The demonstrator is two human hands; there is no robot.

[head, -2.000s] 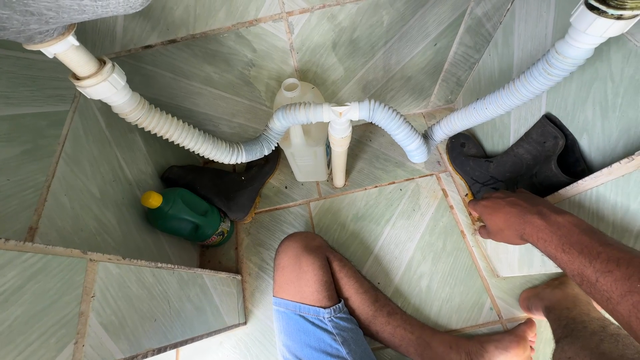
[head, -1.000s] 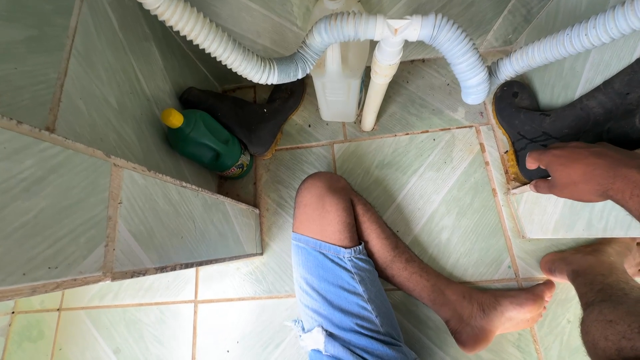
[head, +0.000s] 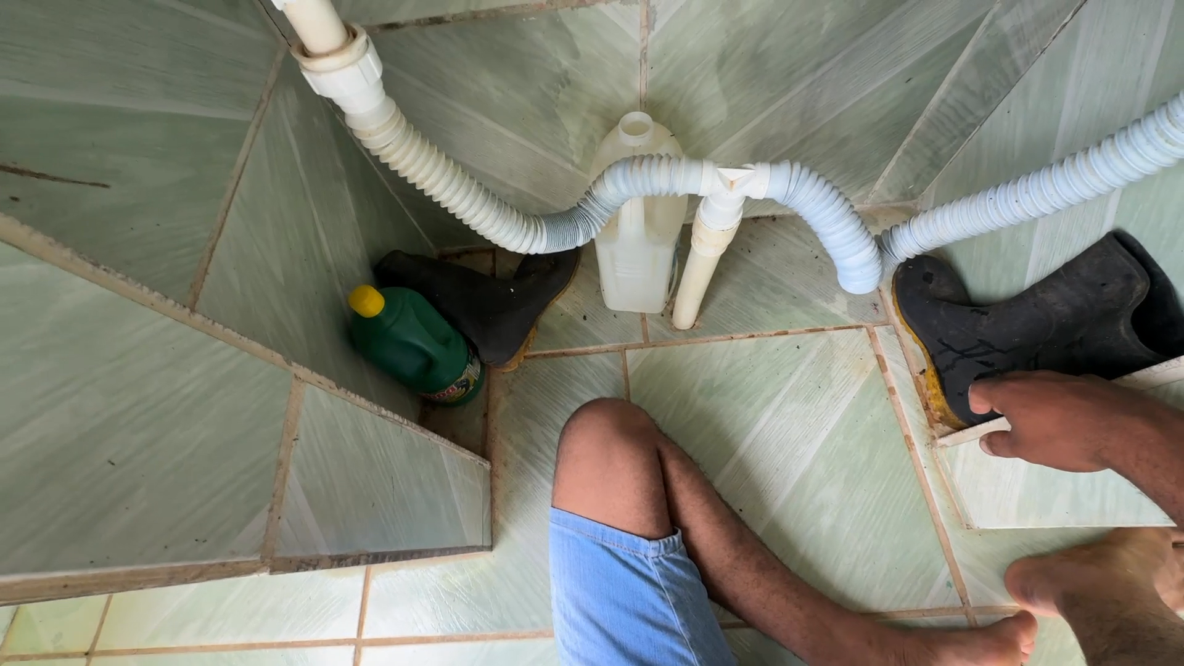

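Observation:
My right hand [head: 1059, 421] comes in from the right edge, its fingertips over the tiled ledge beside the sole end of a black rubber boot [head: 1027, 319]; whether they touch the boot I cannot tell. Its fingers are bent and nothing shows in them. My left hand is outside the view. The boot lies on its side, with a yellowish sole edge. White corrugated drain hoses [head: 462, 190] join at a tee [head: 735, 180] above an upright plastic pipe [head: 700, 277]. Behind the hose stands a translucent plastic jug [head: 636, 268] without a cap.
A dark green bottle [head: 407, 338] with a yellow cap leans at the left next to another black boot [head: 481, 301]. A low tiled wall [head: 388, 490] fills the lower left. A bent leg in denim shorts [head: 620, 587] lies across the tiled floor, with bare feet at the lower right.
The view has shifted repeatedly, dipping and then rising. My right hand stays near the boot at the right; nothing else has plainly moved.

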